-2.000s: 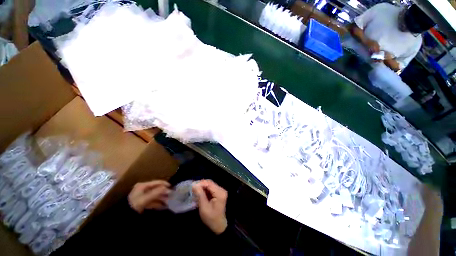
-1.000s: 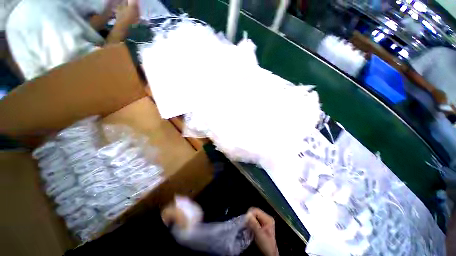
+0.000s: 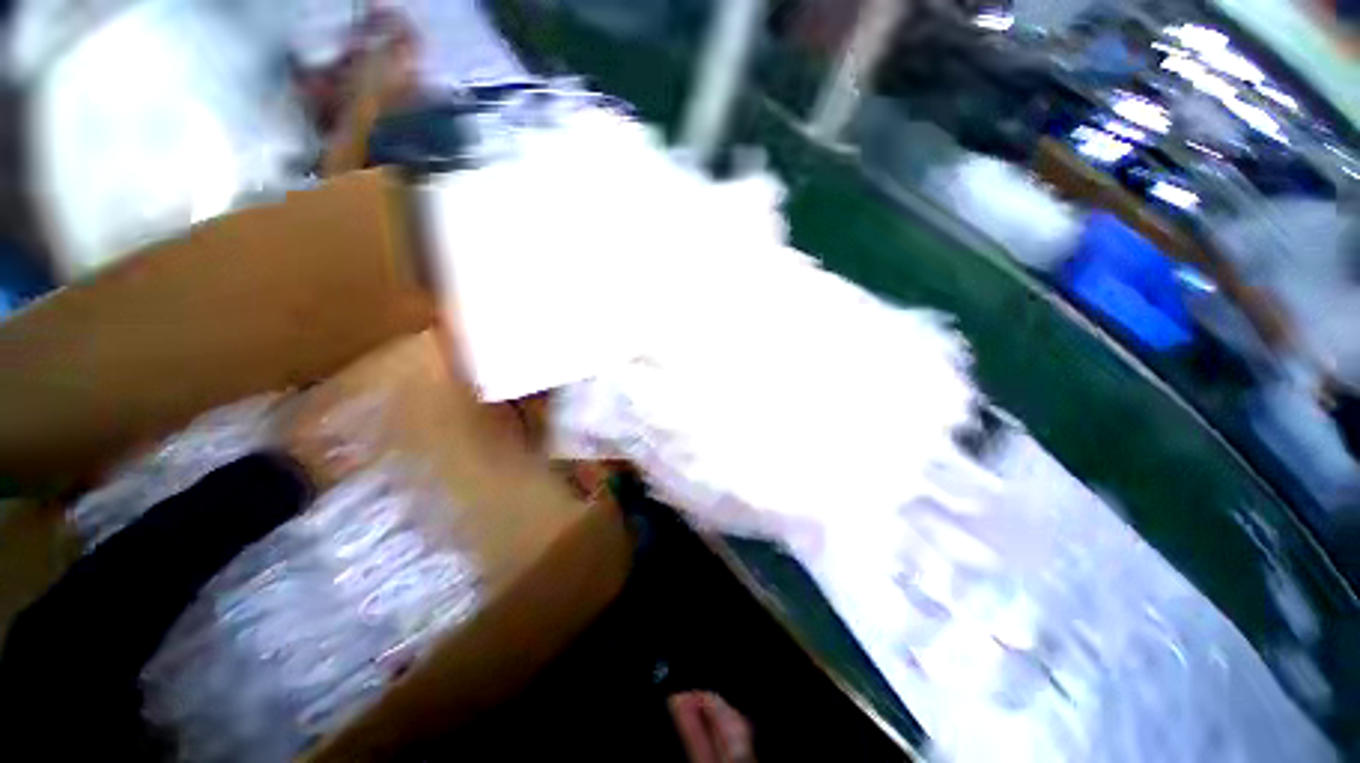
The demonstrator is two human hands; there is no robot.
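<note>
The brown carton stands open at the left, with bagged adapters in rows inside. My left arm, in a dark sleeve, reaches into the carton over the bagged units. My left hand is blurred near the carton's far inner side and blends with the cardboard; what it holds does not show. My right hand is small and blurred at the bottom edge, right of the carton, cut off by the picture; no object shows in it.
A large white heap of empty poly bags lies on the green bench beyond the carton. White sheets with blurred loose adapters lie at the right. A blue bin stands across the line. One person is at upper left, another at far right.
My left hand has moved from in front of the carton into it. The clear bag between my hands is gone from there. My right hand has moved down and slightly left, towards the bottom edge.
</note>
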